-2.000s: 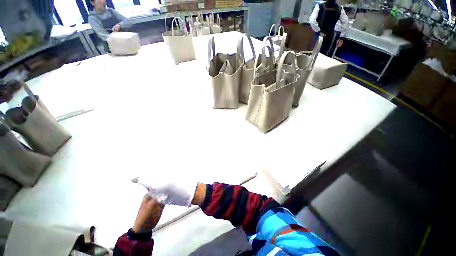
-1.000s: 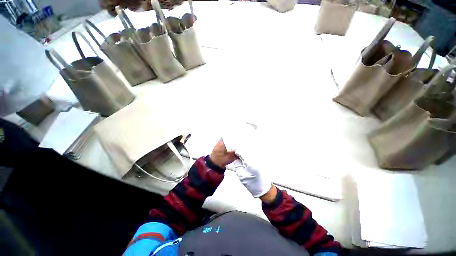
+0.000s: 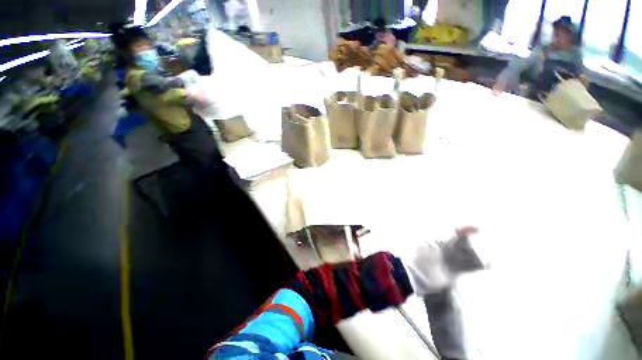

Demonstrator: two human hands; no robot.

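My left hand [image 3: 428, 266] is blurred and looks white-gloved, at the end of a red-and-black cuff right of centre. My right hand [image 3: 464, 254] is close beside it, also blurred and pale, with a skin-toned fingertip on top. The hands overlap or touch, and I cannot tell what either one grips. A beige handbag [image 3: 345, 200] lies flat on the white table left of my hands, its dark open mouth and handles towards me.
Several beige handbags [image 3: 378, 126] stand in a row behind the lying bag. A white sheet stack [image 3: 258, 166] sits at the table's left edge. A masked person [image 3: 163, 102] stands left. Another person is at the far right, by a tilted handbag [image 3: 571, 103]. Dark floor lies left.
The view has swung left, bringing in the floor and two people. My hands now appear further right and stay close together. My left hand, bare one second ago, now looks white-covered.
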